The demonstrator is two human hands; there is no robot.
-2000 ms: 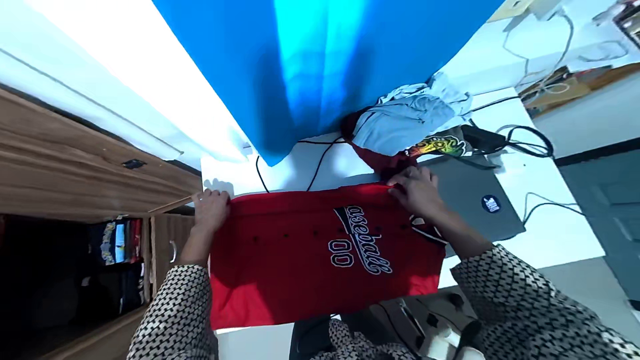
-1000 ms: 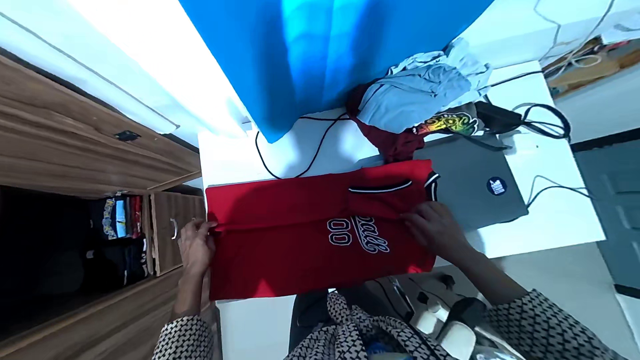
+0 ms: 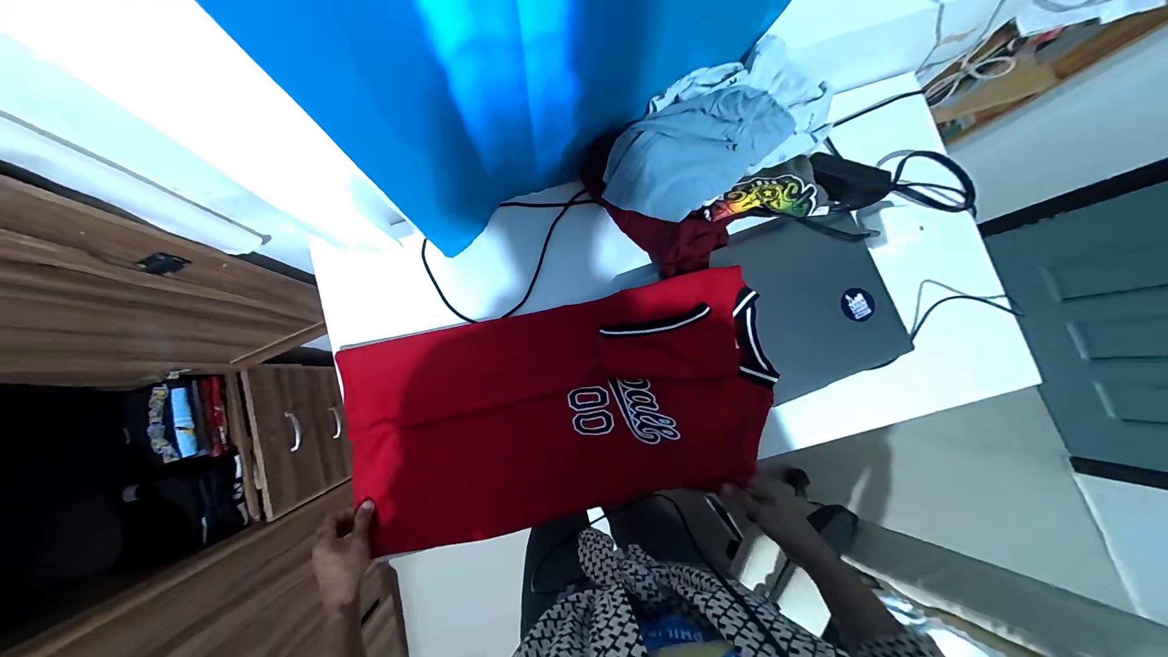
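A red baseball jersey (image 3: 511, 411) with black-and-white trim and white lettering lies across the white table, its far long side folded over toward the middle. The bottom left corner of the jersey is pinched between thumb and fingers of my left hand (image 3: 345, 552). At the near right corner, by the table's front edge, my right hand (image 3: 762, 502) has its fingertips at the cloth; its grip is blurred. Beneath the jersey's right end is a closed grey laptop (image 3: 821, 310) with a round sticker.
A heap of light blue clothes (image 3: 703, 146) and a dark red garment (image 3: 671, 239) lie behind the jersey. A black power adapter (image 3: 849, 181) and cables are at the back right. A blue curtain (image 3: 511, 82) hangs over the back edge. An open wooden wardrobe (image 3: 292, 438) stands left.
Two seconds ago the jersey's front was spread with its lettering fuller in view; its far side is now folded over. Both hands have moved from the far edge to the near corners.
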